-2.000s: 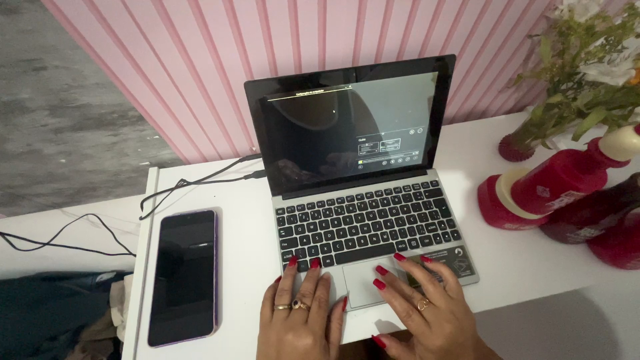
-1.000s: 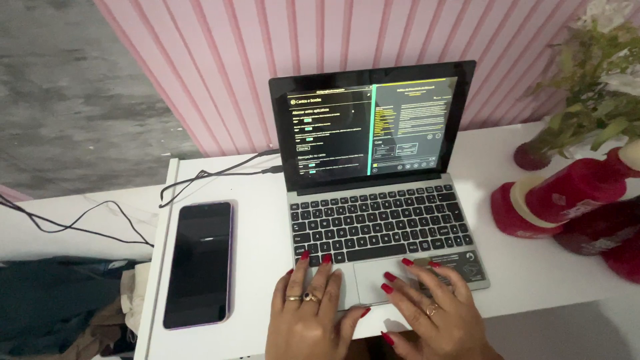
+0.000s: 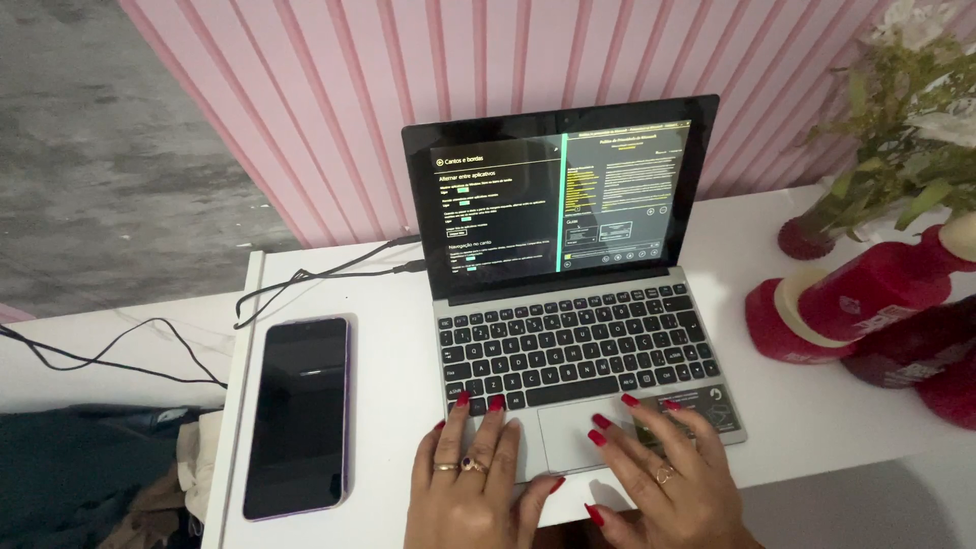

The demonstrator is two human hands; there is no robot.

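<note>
A small laptop point(image 3: 572, 366) with a silver base and black keys stands open on a white desk. Its screen point(image 3: 560, 206) is lit and split in two panes with writing, a green bar between them. My left hand point(image 3: 476, 473) rests at the base's front left, fingertips at the bottom-left keys, holding nothing. My right hand point(image 3: 656, 465) lies over the right part of the touchpad point(image 3: 576, 435) and the dark sticker beside it, fingers spread, the thumb off the front edge. Both hands have red nails and rings.
A smartphone point(image 3: 297, 419) with a dark screen lies left of the laptop. Black cables point(image 3: 328, 271) run from its left side. Red bottles point(image 3: 854, 305) and a red vase point(image 3: 806, 236) with flowers stand at the right. Dark cloth point(image 3: 84, 465) lies lower left; a pink slatted panel rises behind.
The laptop screen has gone from mostly dark on its left side to two panes of writing. Both hands have stayed at the laptop's front edge.
</note>
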